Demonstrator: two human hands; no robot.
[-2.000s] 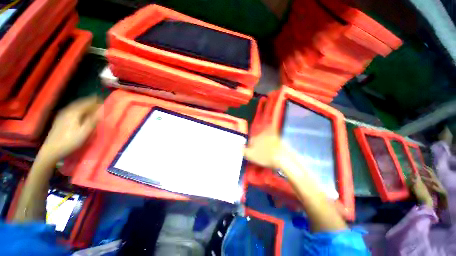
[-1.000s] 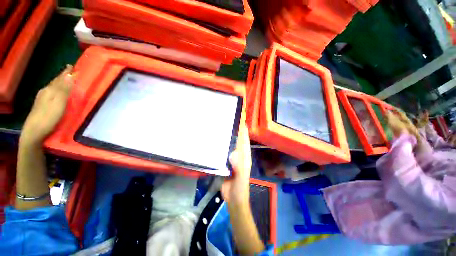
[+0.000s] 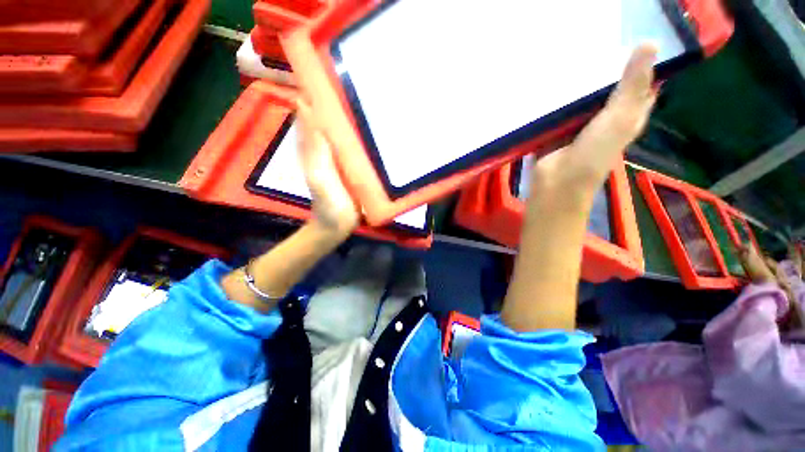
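A tablet with a white lit screen (image 3: 494,79) lies in an orange-red foam tray (image 3: 349,146), held up and tilted above the bench. My left hand (image 3: 325,177) grips the tray's left side. My right hand (image 3: 600,141) holds its lower right side, fingers at the tablet's black border. Below it, another white-screened tablet (image 3: 284,168) in a foam tray (image 3: 221,141) lies on the bench, partly hidden by the raised tray and my left hand.
Stacked foam trays (image 3: 97,79) stand at the left. More trays with a tablet (image 3: 622,221) are right of centre, partly behind my right arm. Open tablets in trays (image 3: 128,305) are low left. A person in a pink smock (image 3: 750,353) works at the right beside narrow trays (image 3: 684,229).
Both hands have raised a tray with a lit tablet up and to the right. Another white-screened tablet now shows beneath it. The camera view has shifted too.
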